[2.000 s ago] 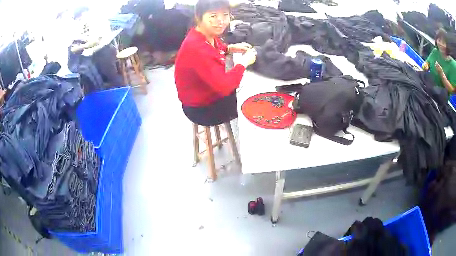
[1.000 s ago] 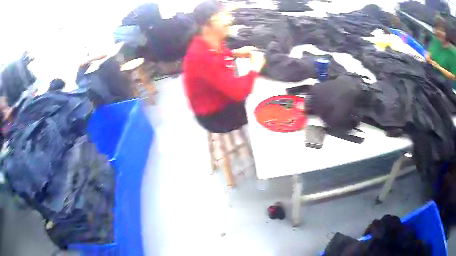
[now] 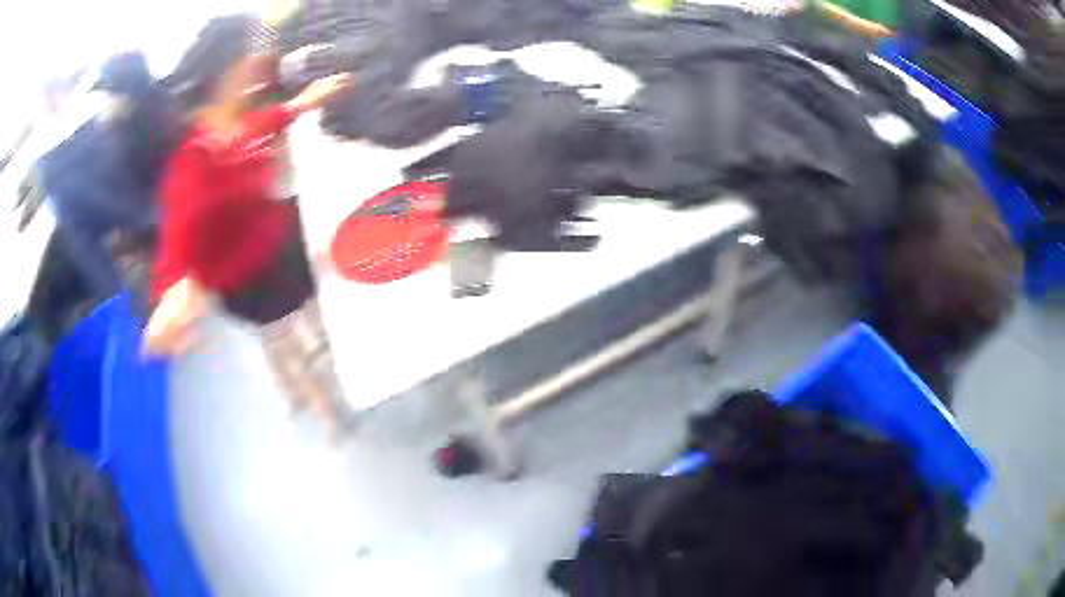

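Neither of my hands is in the picture. A blue bin heaped with dark garments lies nearest, at the bottom right. The garments rise above its rim and hide most of the bin. Behind it stands the white worktable, which holds a round red tray with small dark pieces, a small grey object and a blurred black backpack. The whole picture is blurred.
A person in red is at the table's left end. Another blue bin with dark blue garments is at the left edge. Brown garments hang at the right. A small dark item lies by the table leg.
The view has turned right, so table, person and left bin have shifted left. More of the garment-filled bin at bottom right shows. The person in red has lowered one arm towards the left bin.
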